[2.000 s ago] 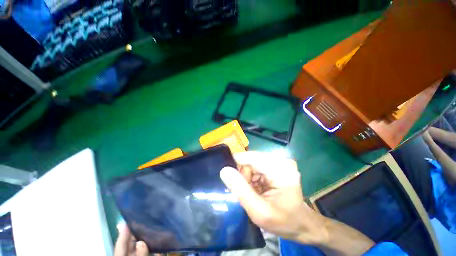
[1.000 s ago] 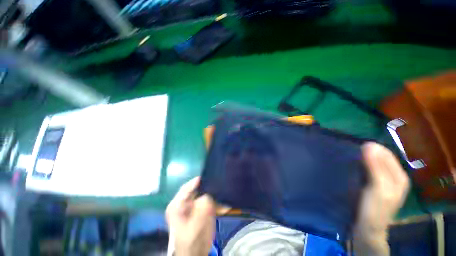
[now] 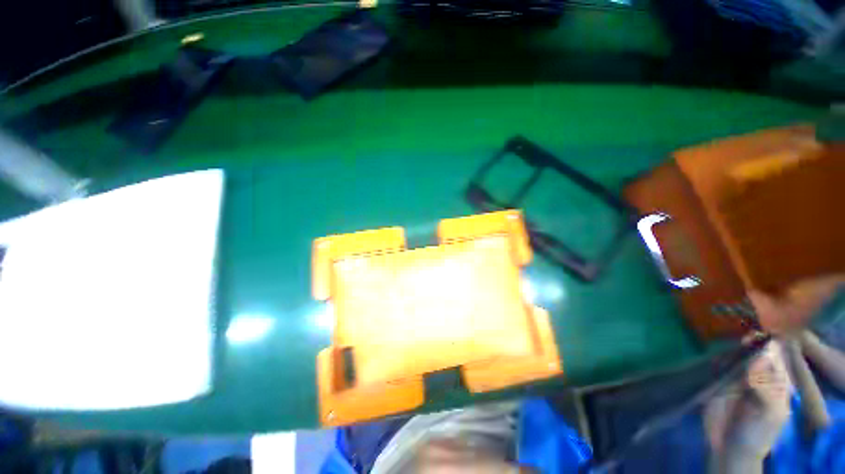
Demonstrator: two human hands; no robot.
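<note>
The orange fixture (image 3: pixel 422 310) lies on the green bench in front of me, with nothing on it; its raised corner blocks show, and strong glare covers its middle. A black frame with open windows (image 3: pixel 607 204) lies behind it and to its right. The screen panel cannot be made out clearly. My left hand is not seen for certain; a blurred skin-coloured patch shows at the bottom edge. Several hands show blurred at the lower right beside a thin dark edge; I cannot tell if one is my right hand.
White foam slab (image 3: pixel 111 296) at left. Orange-brown box with silver handle (image 3: pixel 695 259) at right. Dark parts (image 3: pixel 334 54) on the far side of the bench. Blue sleeves at lower right, and a dark tray-like area (image 3: pixel 616 417) below the box.
The glossy panel that both hands held over the fixture is gone from there, and the fixture is uncovered. Both hands have left that place. The view has shifted.
</note>
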